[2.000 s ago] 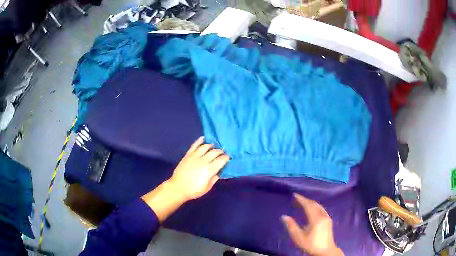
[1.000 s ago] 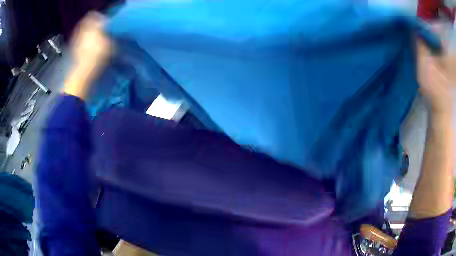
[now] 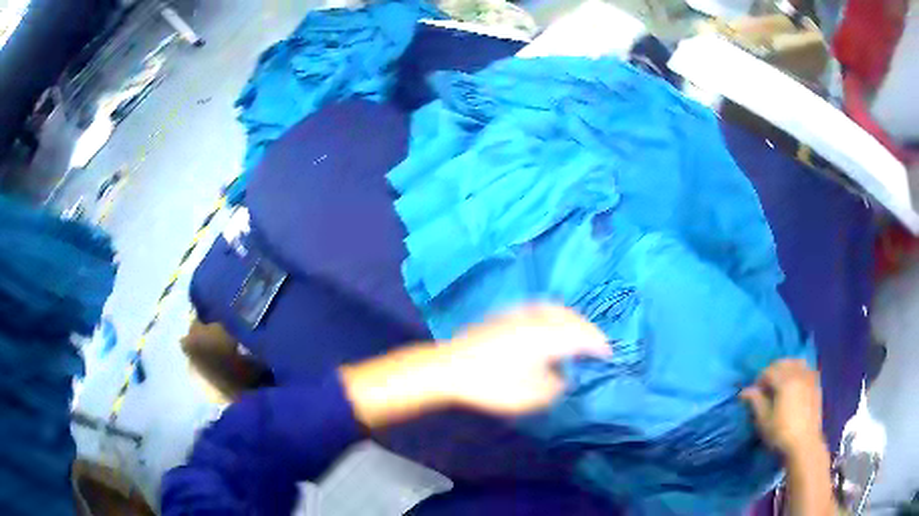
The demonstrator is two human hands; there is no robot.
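A teal-blue garment (image 3: pixel 695 191) lies spread and wrinkled over the right part of the purple padded pressing table (image 3: pixel 821 252), its near part bunched in dark folds. My left hand (image 3: pixel 519 358) is blurred and lies over the garment's near left part; whether its fingers grip cloth is not clear. My right hand (image 3: pixel 791 403) is closed on the garment's near right edge. The steam iron is barely visible behind my right forearm at the lower right.
A rounded padded navy form (image 3: pixel 333 202) stands at the left. Behind it lies a crumpled teal heap (image 3: pixel 333 66). Darker teal cloth (image 3: pixel 40 353) hangs at the left edge. A long white board (image 3: pixel 796 121) lies at the back right. A pale sheet (image 3: pixel 378 484) shows at the near edge.
The garment was held up and stretched between both hands a second ago. Now it lies on the table in a different layout, and both hands have come down to its near part.
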